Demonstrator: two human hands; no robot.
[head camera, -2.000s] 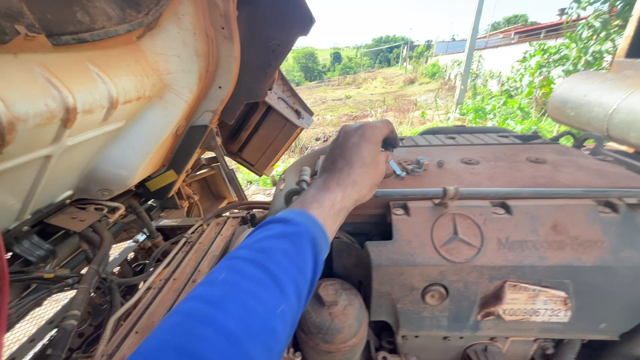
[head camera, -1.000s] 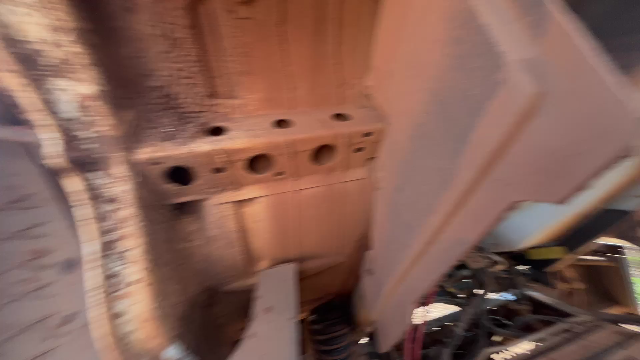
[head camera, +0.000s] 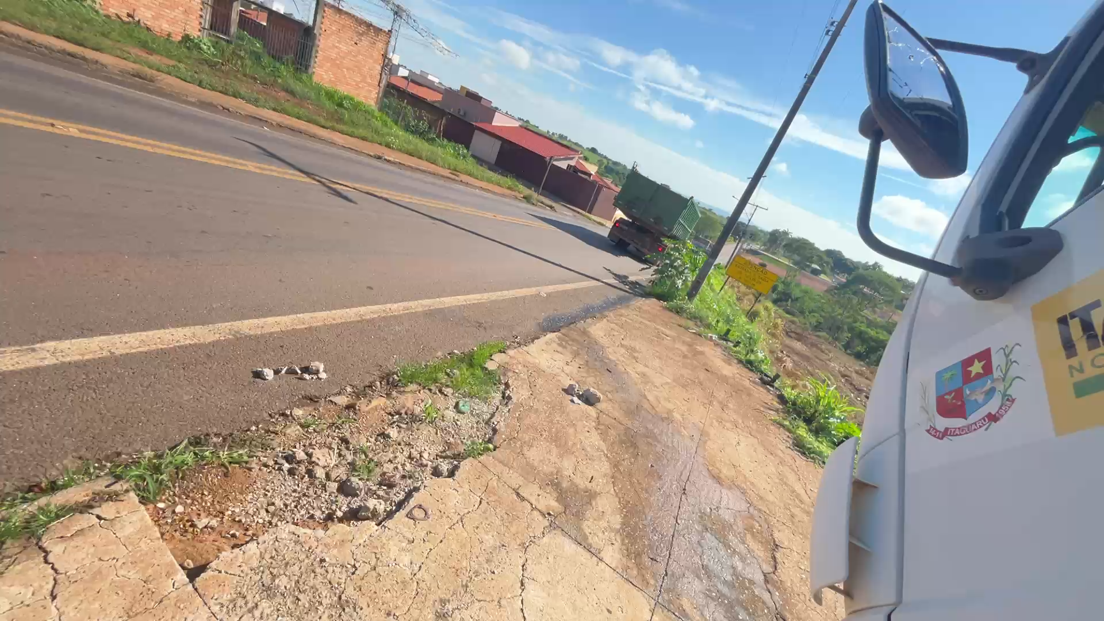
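Neither of my hands shows in the head view now, so what they hold or touch is hidden. Nearest to me stands the white cab of a truck (head camera: 975, 509), along the right edge, its door bearing a coat of arms and a yellow panel with writing. A black side mirror (head camera: 918, 95) juts out from the cab on a curved arm. The engine is out of view.
Cracked concrete pavement (head camera: 604, 483) lies beside the cab, with a broken gravel patch (head camera: 345, 474) and loose stones (head camera: 590, 396). An asphalt road (head camera: 259, 233) runs past. Further off are a green truck (head camera: 657, 207), a leaning pole (head camera: 768, 155) and a yellow sign (head camera: 752, 273).
A hand in a blue sleeve was over the Mercedes-Benz engine two seconds ago; it is now out of view. The view has swung far, past a rusty cab underside, to the roadside.
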